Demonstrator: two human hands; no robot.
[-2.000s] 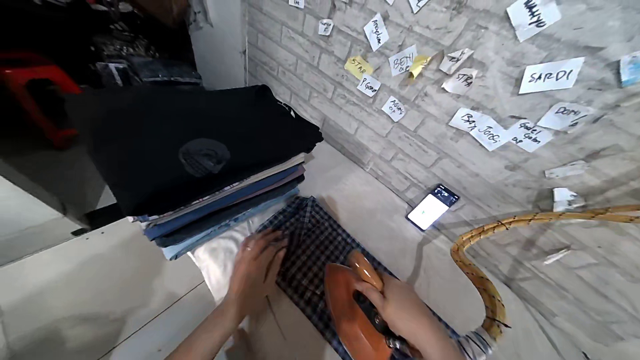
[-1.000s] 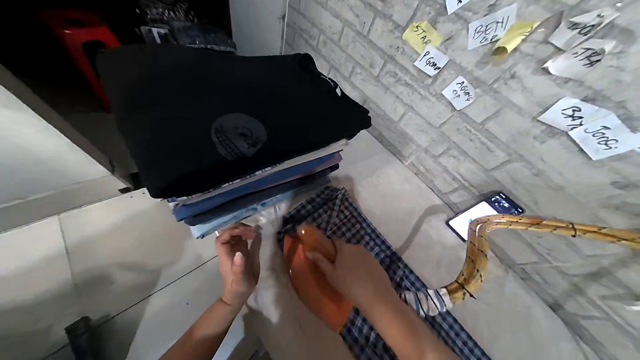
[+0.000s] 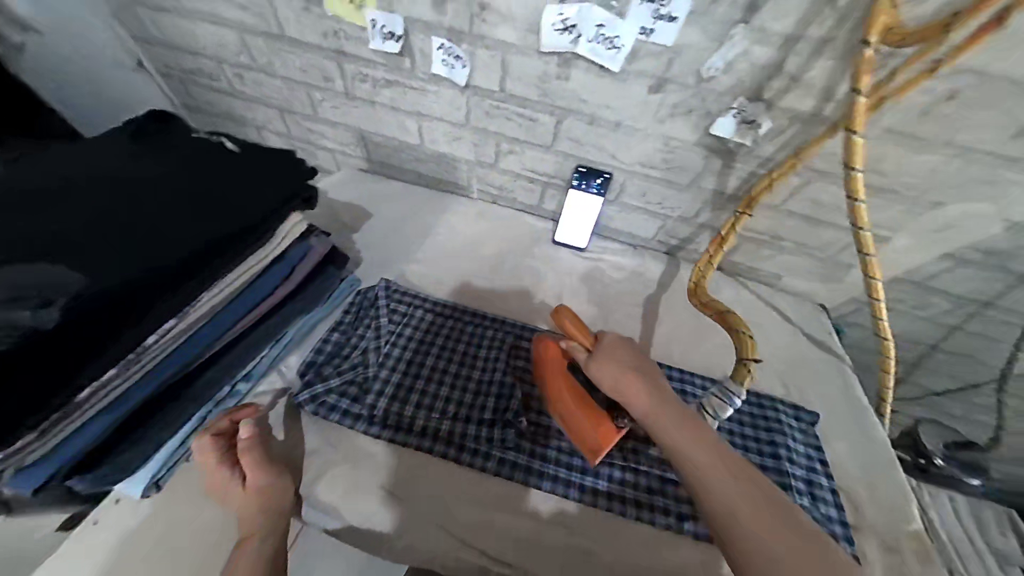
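Note:
My right hand [image 3: 620, 368] grips the wooden handle of an orange iron [image 3: 572, 404]. The iron rests on a folded blue-and-white checked cloth garment [image 3: 448, 360], which lies lengthwise across the covered ironing surface. A hose wrapped in yellowish material [image 3: 724, 308] comes down to the back of the iron, near my right wrist. My left hand [image 3: 246, 464] is held with curled fingers just left of the garment's near left corner, beside the stack of folded clothes [image 3: 200, 320]; nothing can be made out in it.
The tall stack, black cloth on top, fills the left side. A smartphone [image 3: 582, 210] with a lit screen leans against the brick-patterned wall [image 3: 512, 120], where handwritten paper notes [image 3: 450, 61] are stuck. A second, dark iron [image 3: 944, 452] sits beyond the right edge of the surface.
The view has swung to the right. My left hand lay on the checked garment two seconds ago and is now off it. My right hand has kept hold of the iron and moved it along the garment, away from the stack.

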